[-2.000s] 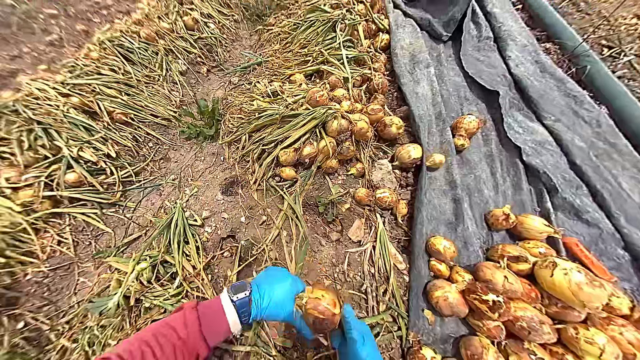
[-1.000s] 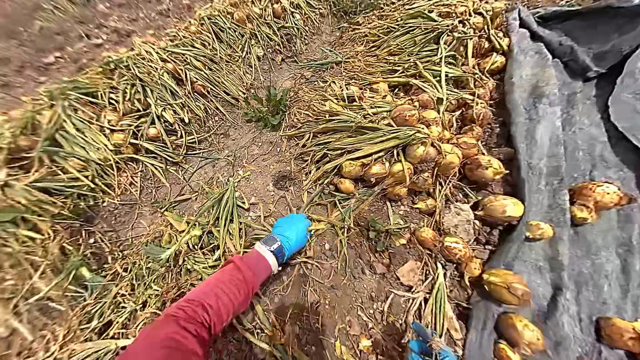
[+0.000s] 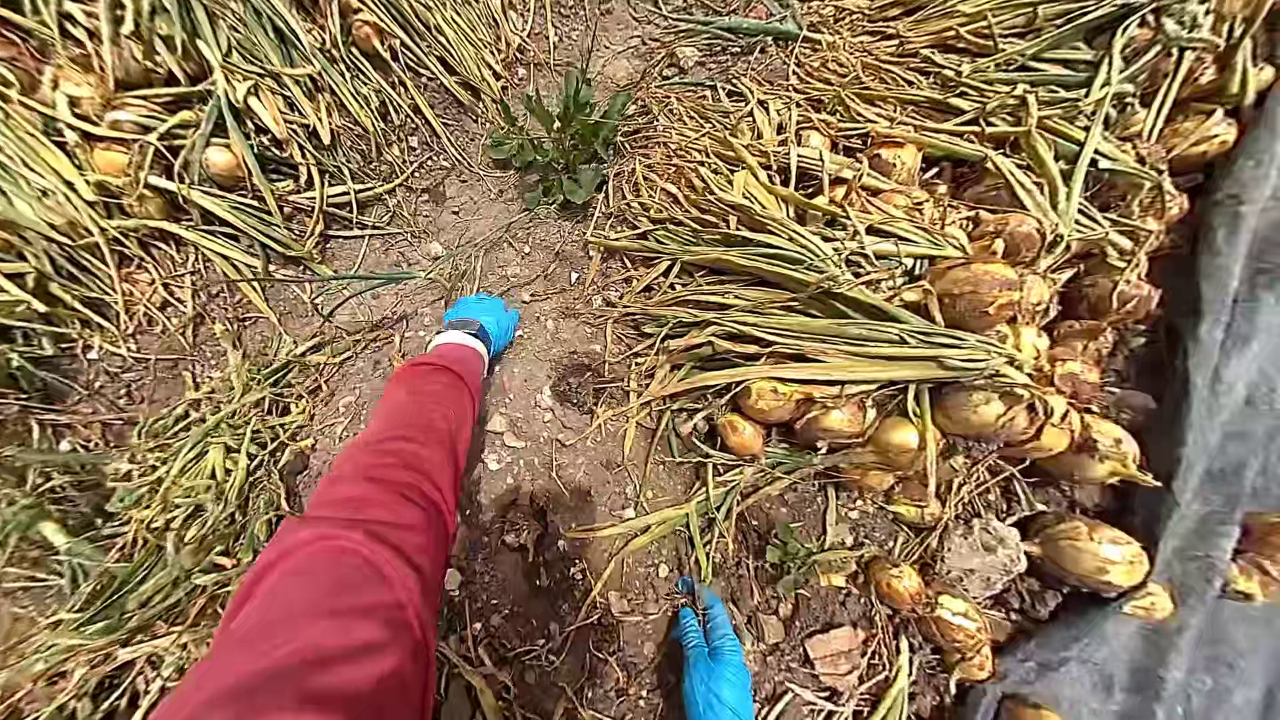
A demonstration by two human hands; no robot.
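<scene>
My left hand (image 3: 483, 322), in a blue glove with a watch at the wrist, is low over the bare soil path, back upward; its fingers are mostly hidden, so a hold cannot be told. My right hand (image 3: 715, 655), also blue-gloved, is at the bottom, right of centre, thumb and fingers pointing up the view. Something small and dark lies at its fingertips, too unclear to name. Dry onion leaves (image 3: 700, 520) reach down close to those fingertips. Onion bulbs (image 3: 895, 440) with long withered leaves lie in a row up and right of this hand.
More onions with leaves (image 3: 222, 165) lie at upper left. A green weed (image 3: 565, 140) grows between the rows. Grey ground fabric (image 3: 1235, 380) runs along the right edge, with onions on it. A stone (image 3: 982, 557) and a reddish clod (image 3: 838, 652) lie beside the loose bulbs.
Two seconds ago an onion was between my hands; neither hand shows it now. My left hand has reached farther out over the path. The view has shifted left and closer to the ground.
</scene>
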